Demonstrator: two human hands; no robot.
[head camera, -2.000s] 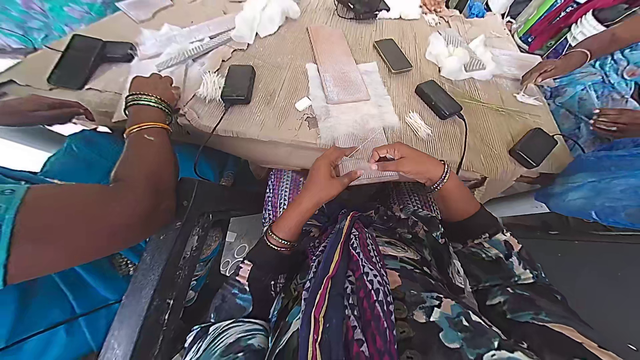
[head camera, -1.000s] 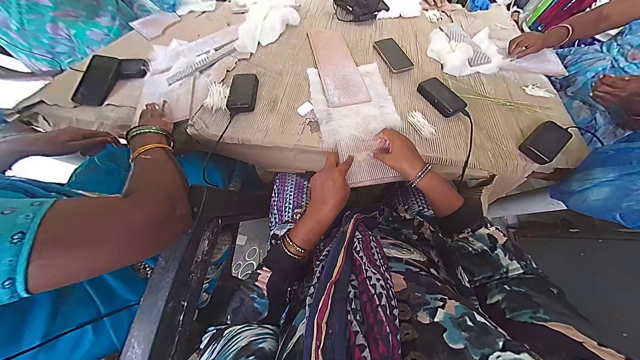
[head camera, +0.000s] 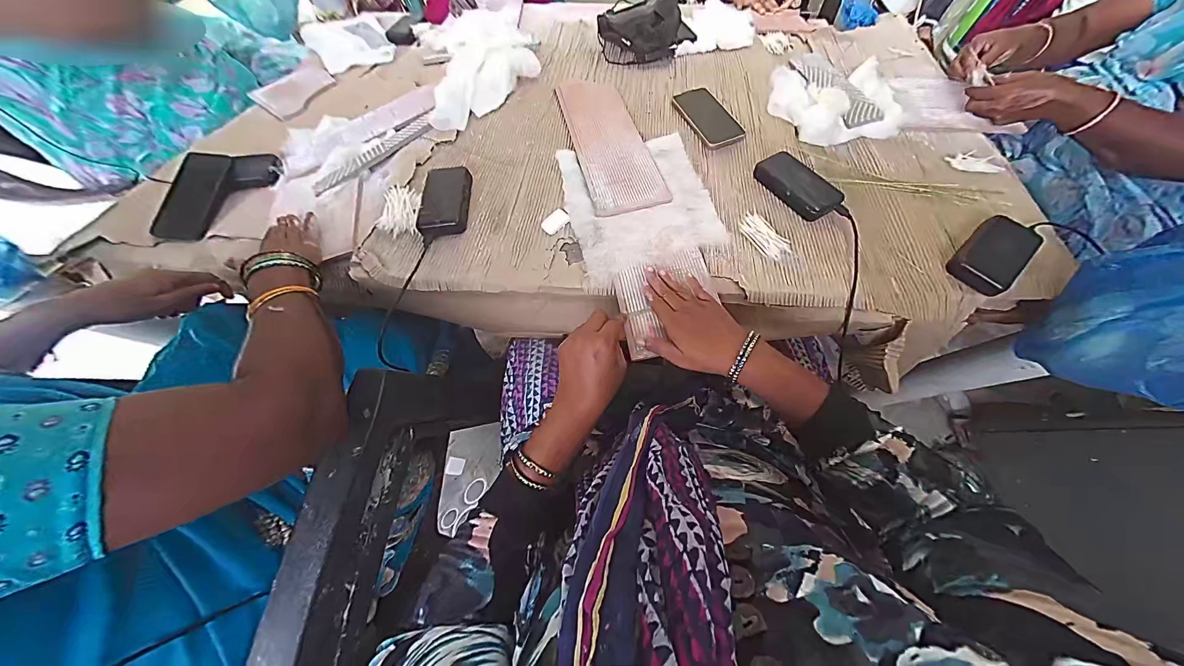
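A ribbed board with fine parallel lines (head camera: 633, 294) lies at the near table edge, partly under a fluffy white fibre sheet (head camera: 638, 236). My right hand (head camera: 689, 319) rests on it, palm down with the fingers spread. At its near left edge is my left hand (head camera: 594, 356), fingers curled; whether it pinches anything is hidden. A pinkish ribbed slab (head camera: 612, 148) lies on the far part of the fibre sheet. Right of the sheet is a small bundle of white sticks (head camera: 765, 237), and a small white piece (head camera: 555, 221) lies on its left.
Corrugated cardboard (head camera: 499, 166) covers the table. Black devices with cables (head camera: 444, 201) (head camera: 798, 185) and a phone (head camera: 708, 117) lie around the sheet. A neighbour's hand (head camera: 291, 239) rests at the left; another person's hands (head camera: 1013, 79) work at the right. White fibre wads (head camera: 481, 69) lie farther back.
Two seconds ago both my hands held the near piece by its sides. Now my right hand lies flat on it and my left is curled at its edge. The right-hand person's hands have come together.
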